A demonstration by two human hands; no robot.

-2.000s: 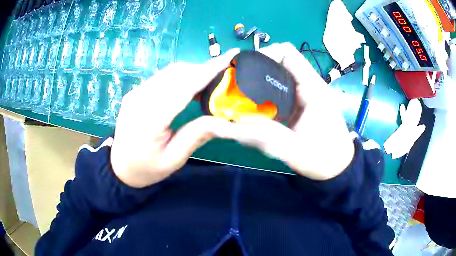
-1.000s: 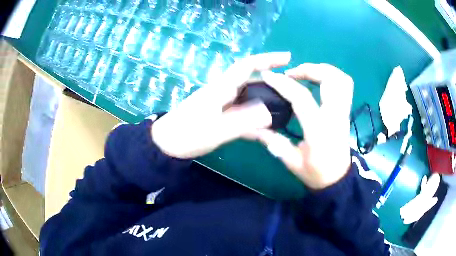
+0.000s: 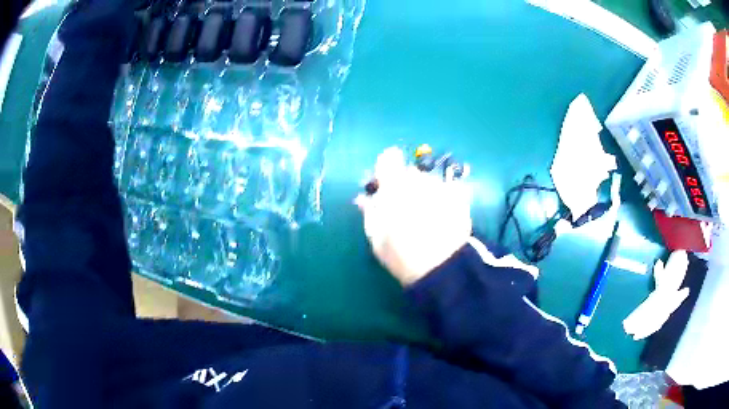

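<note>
My right hand (image 3: 420, 220) is over the green mat near the centre, overexposed, with its fingers pointing up the picture. A small dark spot (image 3: 372, 186) shows at its left edge; I cannot tell what it is or whether the hand holds anything. Earbuds (image 3: 436, 162) with one yellow-orange spot lie just beyond the fingers, partly hidden by them. My left arm reaches up along the left side over the blister tray (image 3: 228, 144), and its hand is out of the picture. Closed black charging cases (image 3: 248, 36) stand in the tray's far pockets.
A coiled black cable (image 3: 527, 216) lies right of centre, beside a white irregular piece (image 3: 582, 160). The meter (image 3: 667, 132) with red digits stands upper right over a red box (image 3: 681, 232). A blue marker (image 3: 593, 297) and a white glove-like shape (image 3: 659, 295) lie at right.
The two hands have parted, and the black case they held between them is no longer seen. The left arm has swung up and left; the view has shifted, showing the black cases in the tray.
</note>
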